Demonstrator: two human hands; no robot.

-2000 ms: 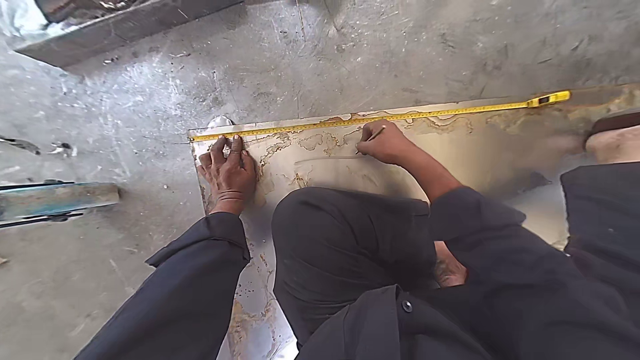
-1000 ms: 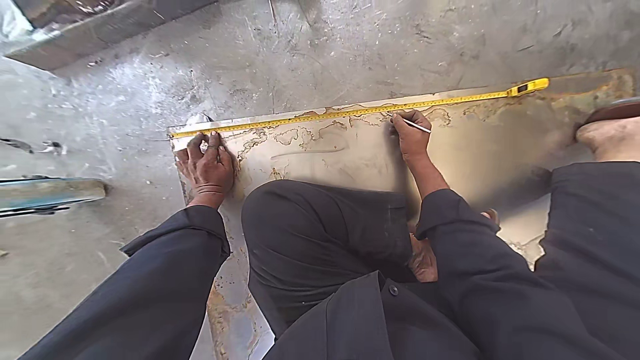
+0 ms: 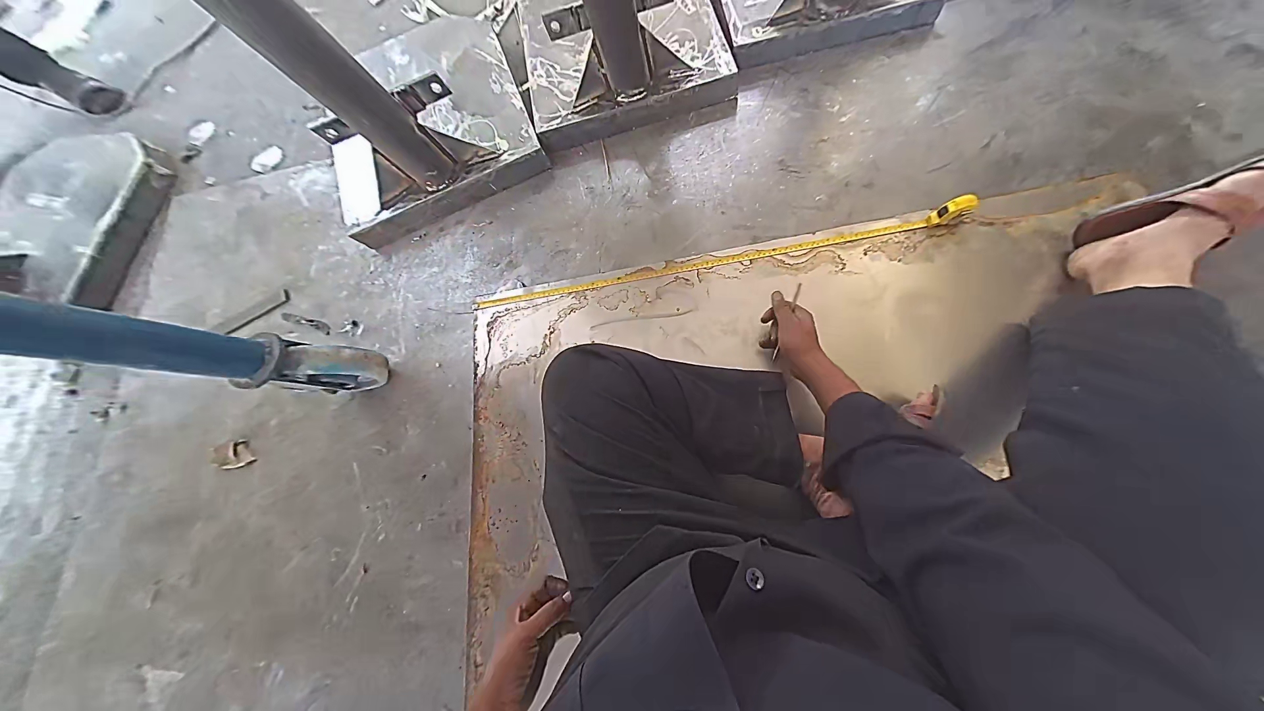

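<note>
A yellow tape measure (image 3: 953, 209) lies with its blade drawn out along the far edge of a rust-stained metal sheet (image 3: 889, 306). My right hand (image 3: 793, 334) holds a thin marking tool (image 3: 798, 296), perhaps a pencil or scriber, above the sheet and on the near side of the blade. My left hand (image 3: 533, 632) is low in the view, beside my bent knee at the sheet's left part. Its fingers are bent, and whether anything is between them I cannot tell. My legs cover much of the sheet.
Steel posts (image 3: 375, 109) welded to base plates stand beyond the sheet. A blue tube with a metal end (image 3: 326, 365) reaches in from the left. A flat metal strip (image 3: 252, 311) and a small scrap (image 3: 233, 454) lie on the concrete floor. My sandalled foot (image 3: 1141, 247) rests at the right.
My left hand has left the tape's left end and come back beside my knee. My right hand has drawn back from the tape, still holding the marking tool. The view has shifted, showing more floor and posts.
</note>
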